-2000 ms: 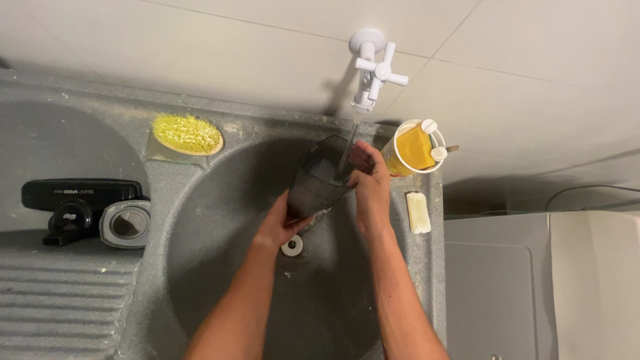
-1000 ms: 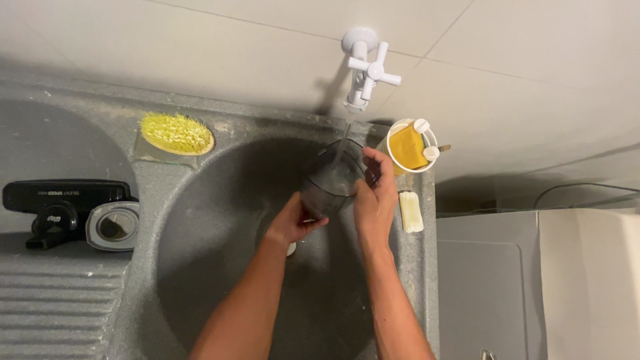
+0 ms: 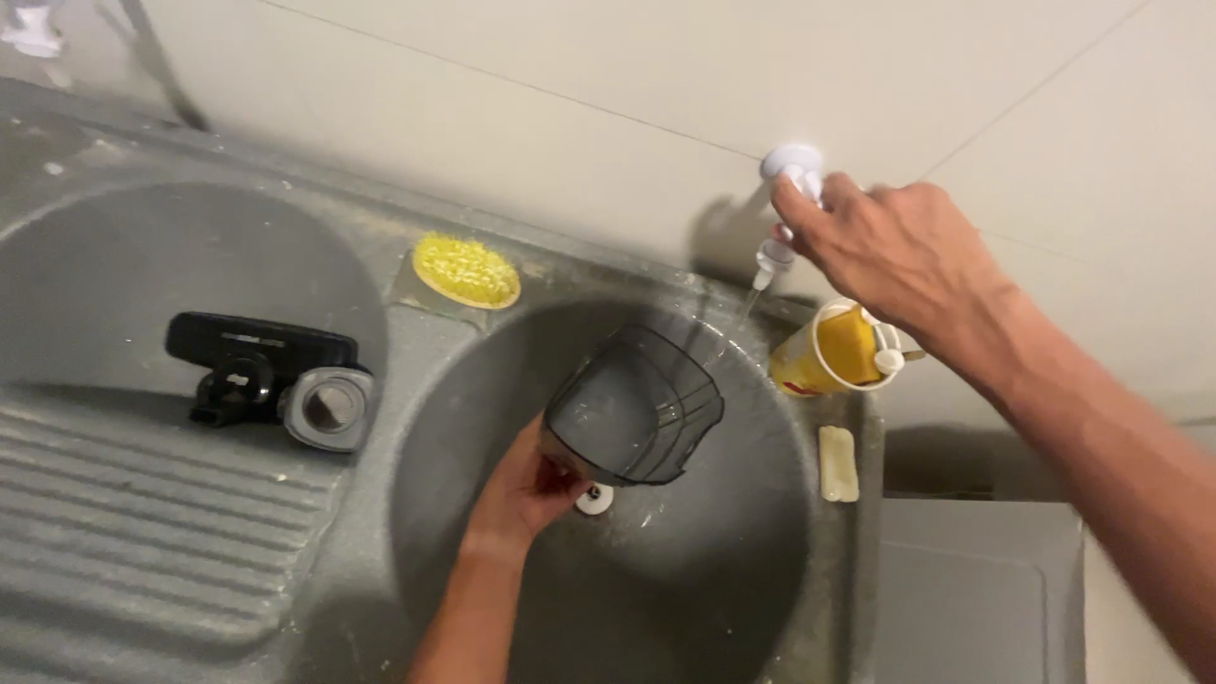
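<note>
My left hand (image 3: 537, 484) holds a dark translucent plastic container (image 3: 608, 408) by its lower left side, its open top facing up, over the right basin of a grey sink (image 3: 665, 589). My right hand (image 3: 883, 237) is closed around the handle of a white wall tap (image 3: 793, 166), mostly hidden under the fingers. A thin stream of water runs from the tap's spout (image 3: 774, 256) toward the basin. The white drain fitting (image 3: 595, 499) lies just below my left fingers.
A yellow-bristled brush (image 3: 465, 272) rests on the ledge between basins. At right stand a white-rimmed tub (image 3: 807, 361) with a yellow sponge (image 3: 845, 347) and a bar of soap (image 3: 838, 464). Black appliance parts (image 3: 261, 347) and a grey filter piece (image 3: 330, 408) lie in the left basin.
My right hand has left the container and moved up onto the tap handle. My left hand now holds the container alone, its open top more plainly in sight. The view has tilted and shifted.
</note>
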